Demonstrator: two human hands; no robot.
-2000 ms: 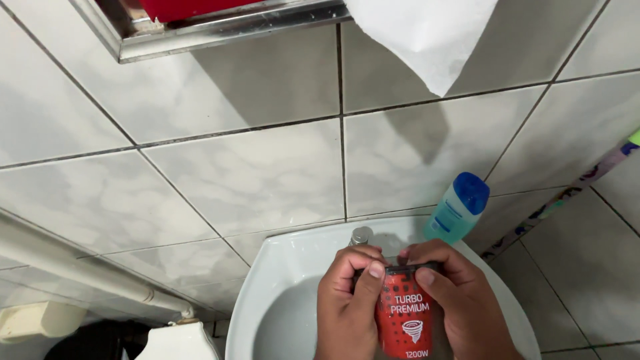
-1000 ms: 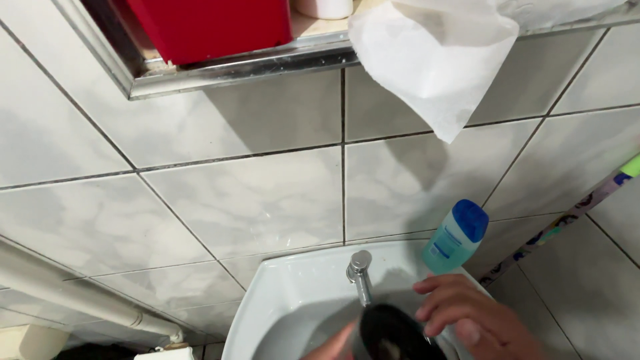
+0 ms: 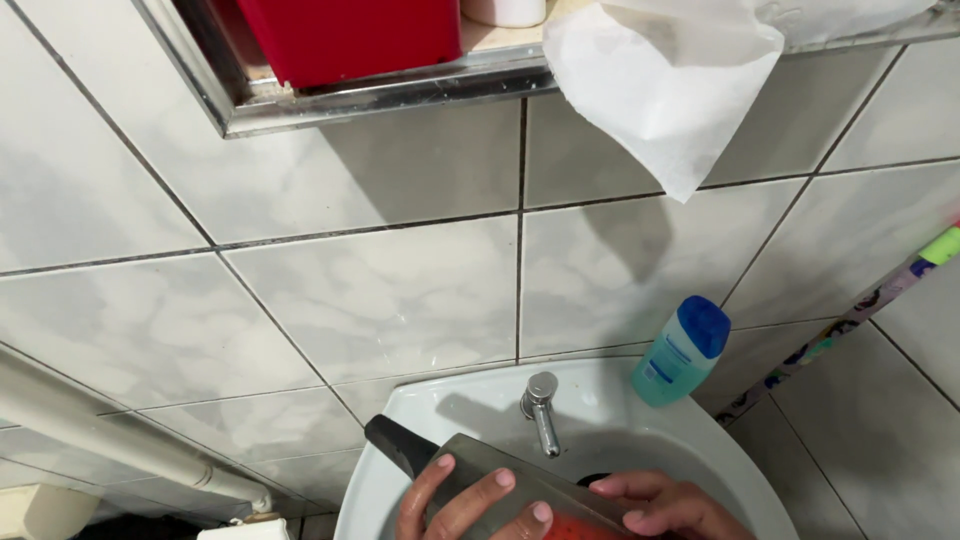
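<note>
A smoky translucent blender jar [image 3: 517,484] with a black handle [image 3: 401,444] and a red printed part lies tilted over the white washbasin [image 3: 439,394]. My left hand [image 3: 472,502] grips its side, the fingers spread across the wall. At the jar's right part is my right hand [image 3: 667,502], thumb and fingers against it; the lower edge of the view cuts off both palms. A small black part [image 3: 594,478] shows behind the jar, beside the right fingertips. Just beyond the jar stands the chrome tap [image 3: 543,412], and no running water can be seen.
A blue-capped bottle of teal liquid [image 3: 679,352] stands on the basin's back right rim. Above, a metal-framed shelf [image 3: 390,94] holds a red container [image 3: 356,37] and a hanging white paper sheet [image 3: 667,97]. A patterned pole [image 3: 847,322] leans at right; a pipe [image 3: 112,442] runs at left.
The jar has turned so that its side and handle show; a second ago its dark round end faced up. My right hand, then raised apart from it, is now against it.
</note>
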